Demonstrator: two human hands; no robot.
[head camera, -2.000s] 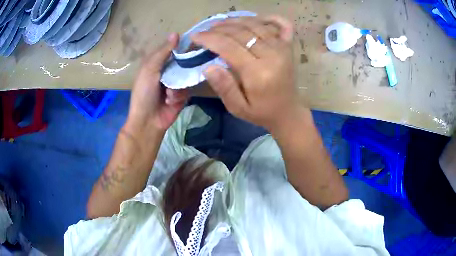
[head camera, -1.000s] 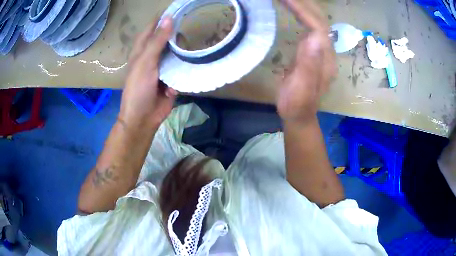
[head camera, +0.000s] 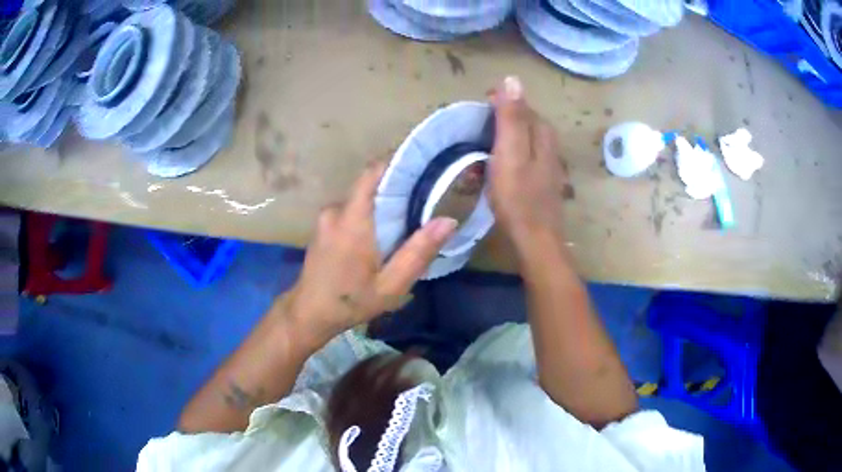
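A pale grey brimmed ring with a dark band around its white collar is held tilted above the table's front edge. My left hand grips its lower left side, with the thumb at the collar. My right hand is against the ring's right side, fingers upright along the brim; its fingertips' hold on the far side is hidden. A white glue bottle with a blue tip lies on the table to the right.
Stacked rings lie at the left, and more stacks at the back. White scraps and a light-blue stick lie right of the bottle. Blue stool and red stool stand below the tan table.
The ring has turned to a steeper tilt. My right hand has come back onto its right side, and my left thumb is at the collar. The view has shifted, showing more of the table's back.
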